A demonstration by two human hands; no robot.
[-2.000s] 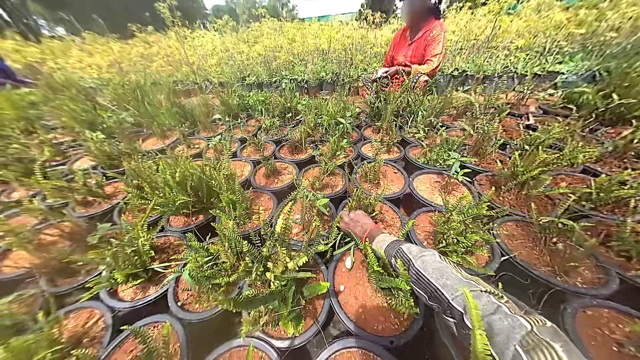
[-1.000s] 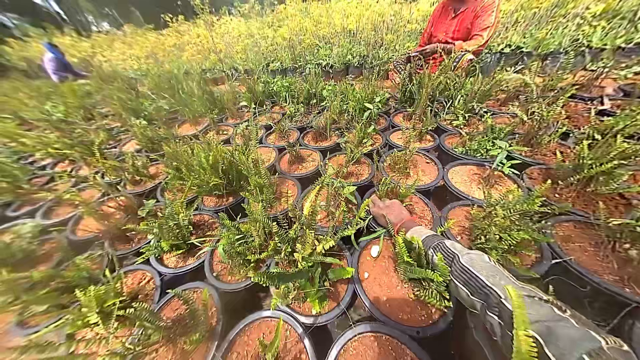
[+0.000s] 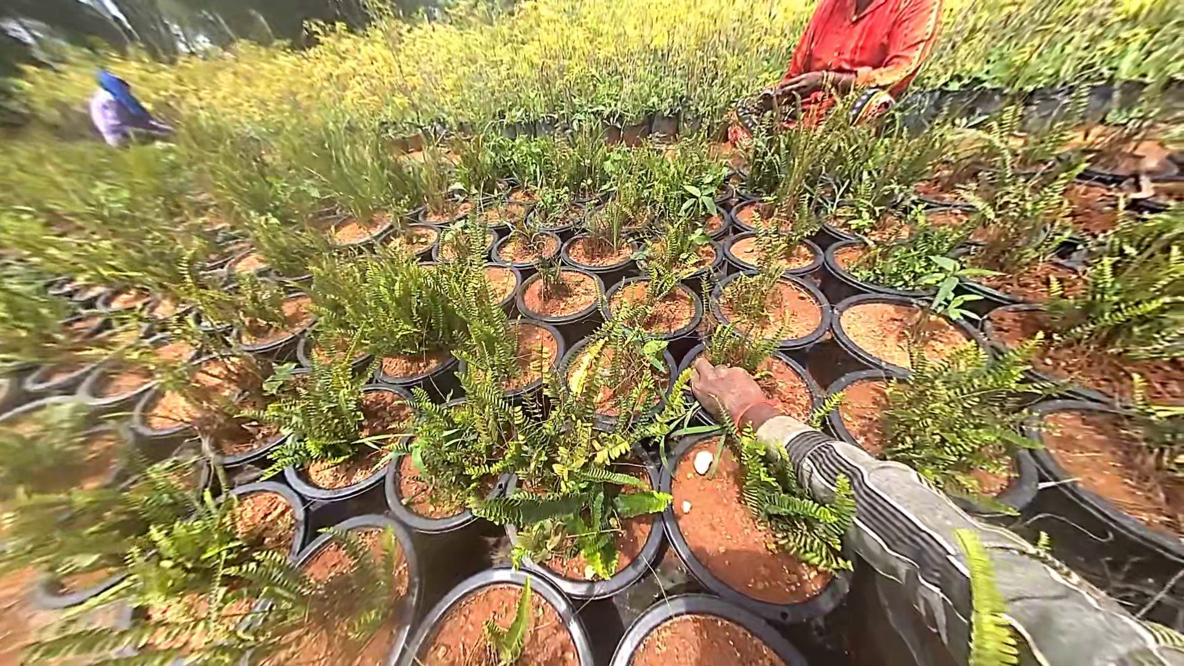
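My right hand (image 3: 733, 392), in a grey sleeve with a red band at the wrist, reaches in from the lower right. Its fingers are curled down at the near left rim of a black plastic pot (image 3: 803, 370) with red soil and thin plants; whether they grip a stem cannot be told. Just below the hand is a larger black pot of red soil (image 3: 731, 541), with a fern (image 3: 795, 509) along its right side and a white stone (image 3: 703, 462) on the soil. Left of the hand, fern fronds (image 3: 592, 444) spread over neighbouring pots. My left hand is not in view.
Closely packed black pots (image 3: 560, 294) with ferns and grassy plants surround the hand. A person in a red shirt (image 3: 865, 46) sits at the back right, and another person with a blue head covering (image 3: 120, 106) is far left. Yellow-green plants (image 3: 462, 69) stand behind.
The view has shifted somewhat to the right and down from two seconds ago. My right hand stays low among the pots, near the same large pot with the white stone.
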